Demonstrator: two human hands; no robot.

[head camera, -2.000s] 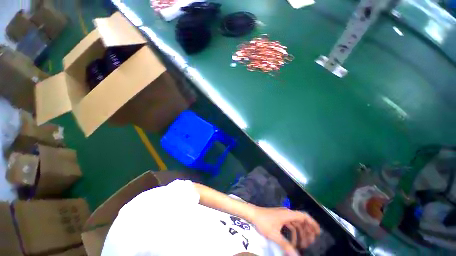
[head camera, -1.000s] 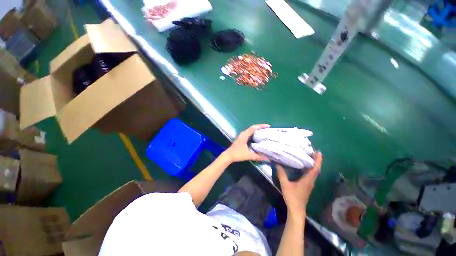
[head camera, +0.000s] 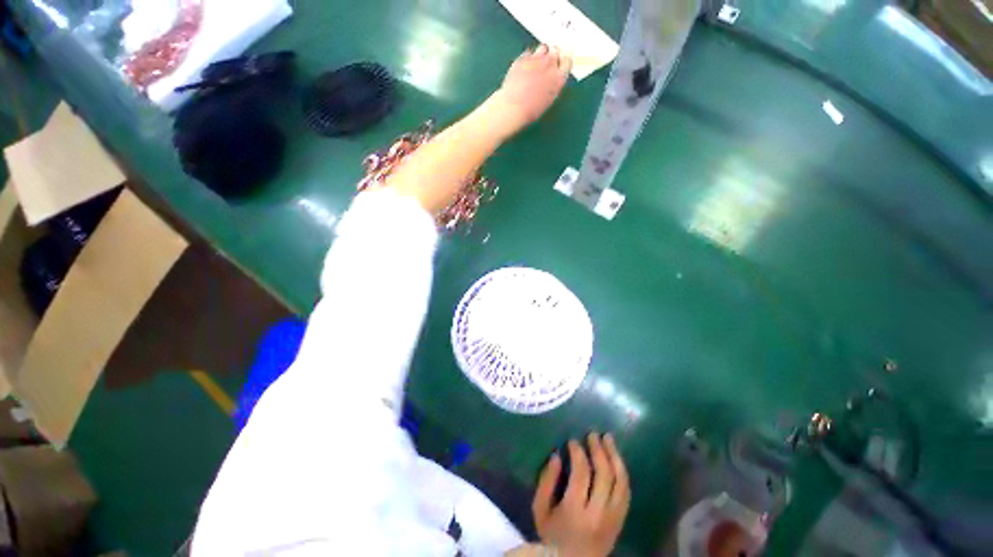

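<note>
White round fan grilles [head camera: 523,339] lie as a ribbed round pile on the green bench; how many are nested I cannot tell. My left hand [head camera: 536,83] is stretched across the bench with its fingertips at the near edge of a pale paper slip [head camera: 566,31]; I cannot tell whether it grips it. My left forearm covers part of the copper-coloured heap [head camera: 468,205]. My right hand [head camera: 585,495] is at the bench's front edge below the grilles, fingers apart, with a dark patch between thumb and fingers. It does not touch the grilles.
A metal bracket [head camera: 623,136] stands right of the slip. Black round parts [head camera: 231,141] and a flatter black disc [head camera: 348,98] lie left. A bag with reddish parts [head camera: 166,54] is beyond. A fixture [head camera: 722,531] is lower right. An open carton [head camera: 93,310] and blue stool [head camera: 267,364] are left.
The white grilles, held between both hands a second ago, now lie on the bench. My left hand has moved forward to the slip; my right hand has drawn back. The view has shifted right.
</note>
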